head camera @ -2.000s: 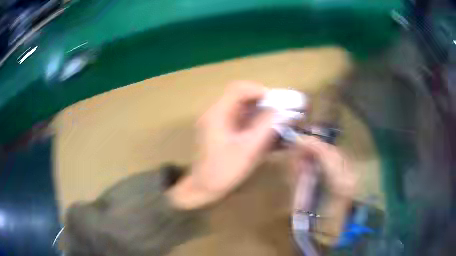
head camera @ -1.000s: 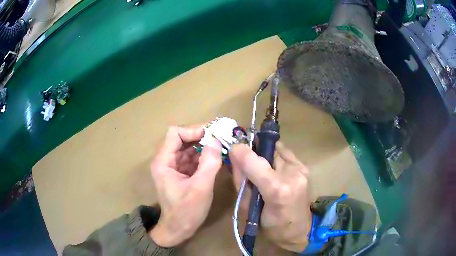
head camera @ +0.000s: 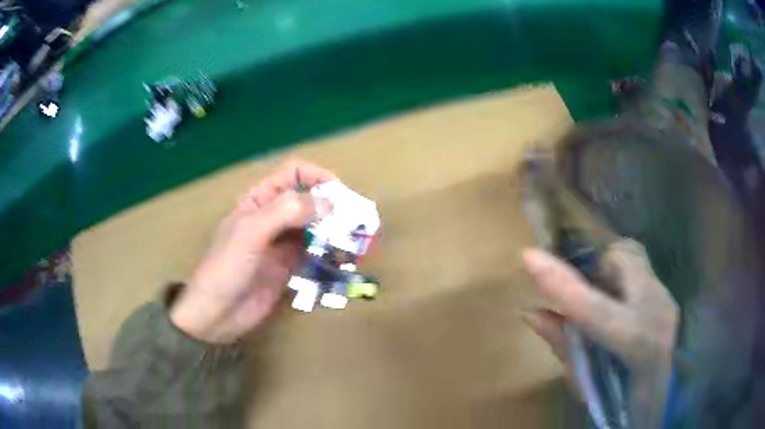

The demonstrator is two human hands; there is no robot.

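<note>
My left hand (head camera: pixel 243 251) is shut on a white plastic housing (head camera: pixel 346 218) over the left-centre of the cardboard sheet. A dark circuit board with white parts and a yellow component (head camera: pixel 362 290) hangs just below the housing. A short red wire shows at the housing's right side, and a thin green wire stands above my left fingers. My right hand (head camera: pixel 608 302) is well to the right, apart from the housing. It holds the soldering iron (head camera: pixel 543 197), which points up and away. The iron and my right hand are blurred; the tip is not clear.
The tan cardboard sheet (head camera: pixel 453 335) lies below both hands. The green conveyor belt (head camera: pixel 335 84) curves behind it, with an assembly (head camera: pixel 168 113) on it at upper left. The blurred fume extractor hood (head camera: pixel 646 180) stands at right, close to the iron. Dark cluttered items are at upper left.
My right hand has moved right with the iron, away from the housing. My left hand now holds the housing alone, with the board and yellow component in sight below it. The view has shifted.
</note>
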